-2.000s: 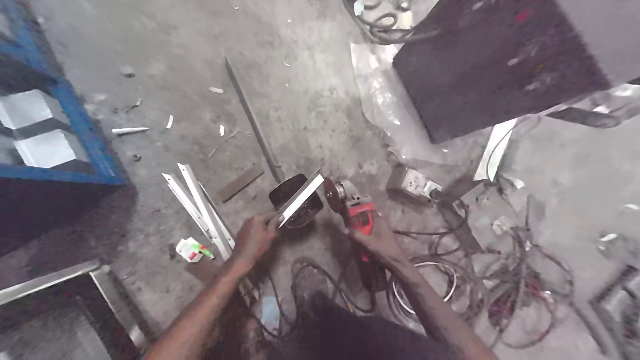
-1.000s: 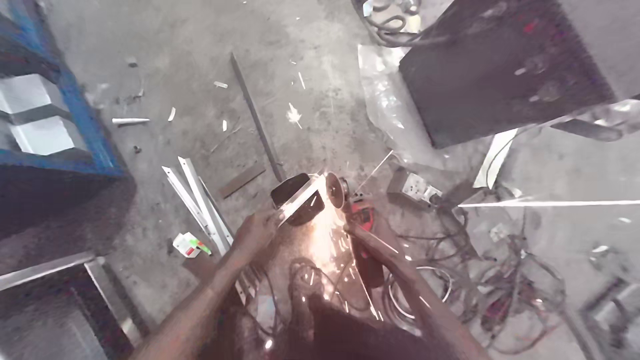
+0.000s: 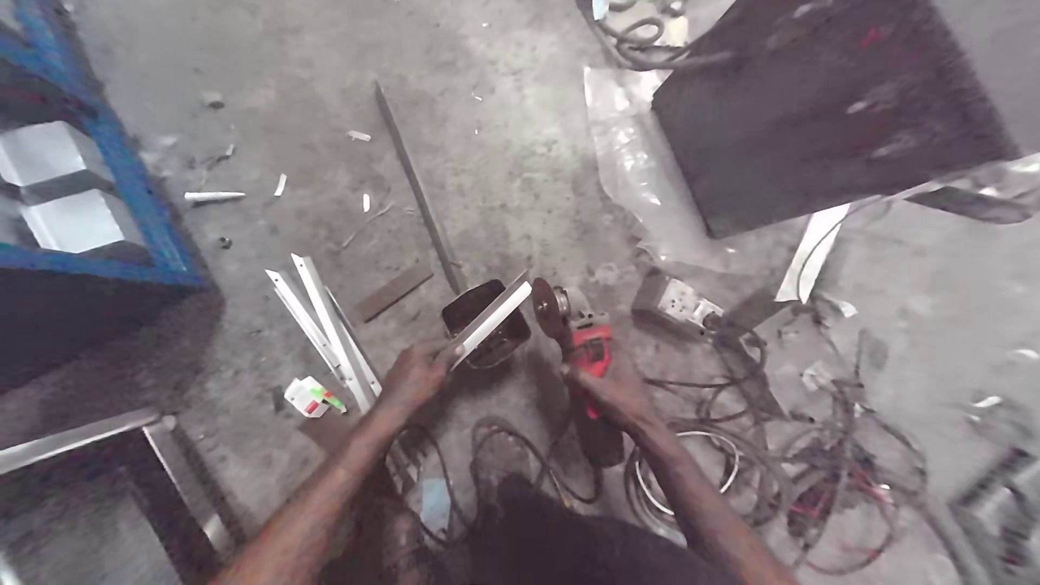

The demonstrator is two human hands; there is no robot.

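Observation:
My left hand (image 3: 420,374) grips the lower end of a white metal angle strip (image 3: 494,318), which slants up to the right across a dark, open-topped metal piece (image 3: 463,313). My right hand (image 3: 605,394) is closed around the body of a red and black angle grinder (image 3: 593,349). The grinder's disc (image 3: 549,308) stands just right of the strip's upper end, with a small gap visible between them. No sparks show. Several white metal strips (image 3: 329,325) lie on the floor left of my left hand.
A power socket box (image 3: 674,302) and tangled cables (image 3: 845,479) lie at the right. A large dark box (image 3: 821,114) stands on plastic sheeting (image 3: 634,162). A long metal bar (image 3: 414,183) lies ahead; a blue metal rack (image 3: 138,179) is at the left.
One second ago sparks flew from the grinder's disc at the strip; now there are none, and the disc is apart from the strip. Both hands keep their holds.

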